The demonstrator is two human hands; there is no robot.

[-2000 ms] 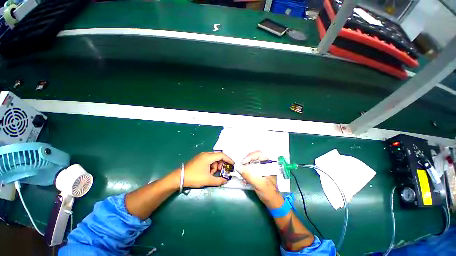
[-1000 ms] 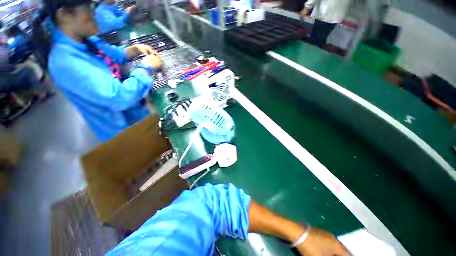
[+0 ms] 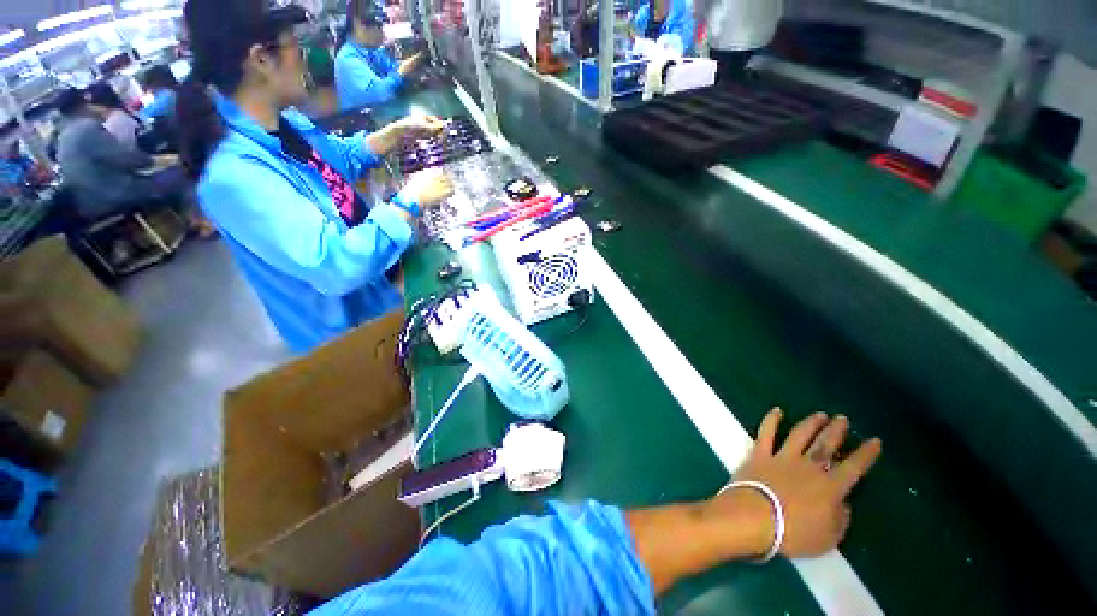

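My left hand [image 3: 808,484] is stretched out over the white rail [image 3: 674,361] and the near edge of the dark green conveyor belt [image 3: 770,325]. Its fingers are spread and nothing shows in it. A thin white bracelet is on its wrist. Whether the palm touches the rail or belt cannot be told. My right hand is out of the picture. A small electronic module [image 3: 606,225] lies on the belt beside the white power supply, beyond the rail.
A light-blue fan [image 3: 515,361], a small white handheld fan [image 3: 533,457] and a white power supply [image 3: 550,274] stand on the bench. An open cardboard box [image 3: 315,451] is at left. A person in a blue smock [image 3: 283,217] works farther along. Black trays [image 3: 722,117] lie across the belt.
The view has swung left. My left hand has left the module and moved over the rail, its fingers now spread. My right hand and the syringe have gone out of view.
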